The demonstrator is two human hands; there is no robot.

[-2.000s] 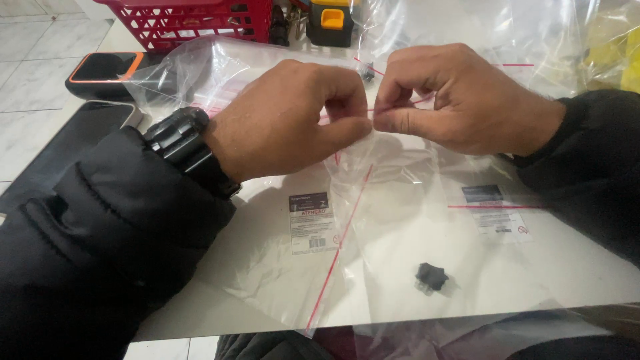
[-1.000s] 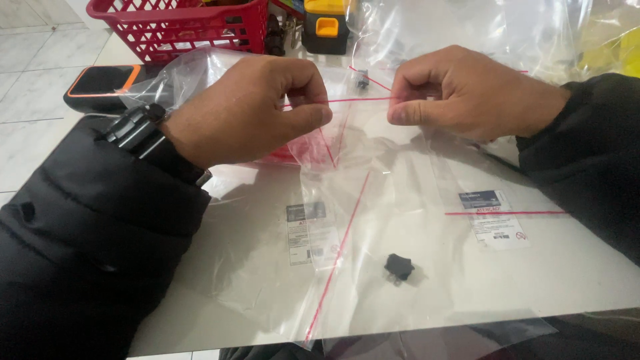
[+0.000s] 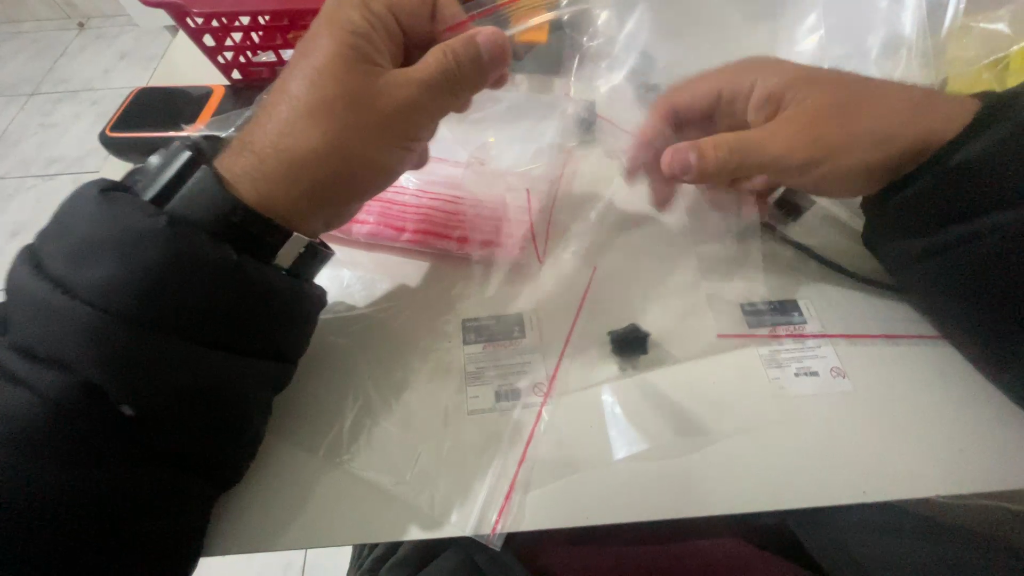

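Note:
My left hand point(image 3: 400, 96) pinches the red-striped top edge of a clear plastic zip bag point(image 3: 496, 152) at the upper middle. Blurred, my right hand point(image 3: 720, 136) hovers at the upper right with its fingers apart, over clear plastic; no grip shows. A small black knobbed part point(image 3: 629, 341) lies within clear plastic on the white table. Printed labels, one left point(image 3: 502, 364) and one right point(image 3: 792, 344), are seen on or through clear bags with red zip lines. Beside my left wrist lies a stack of red-striped zip bags point(image 3: 432, 212).
A red plastic basket point(image 3: 248, 40) stands at the upper left, near a black and orange device point(image 3: 164, 116). Behind my left hand is a yellow and black object point(image 3: 532, 36). A dark cable point(image 3: 832, 264) runs under my right sleeve. The table's front edge point(image 3: 640, 516) crosses below.
My hands were close together on the red-lined bag edge. Now they are farther apart: the left has risen with the edge, and the right has let go of it.

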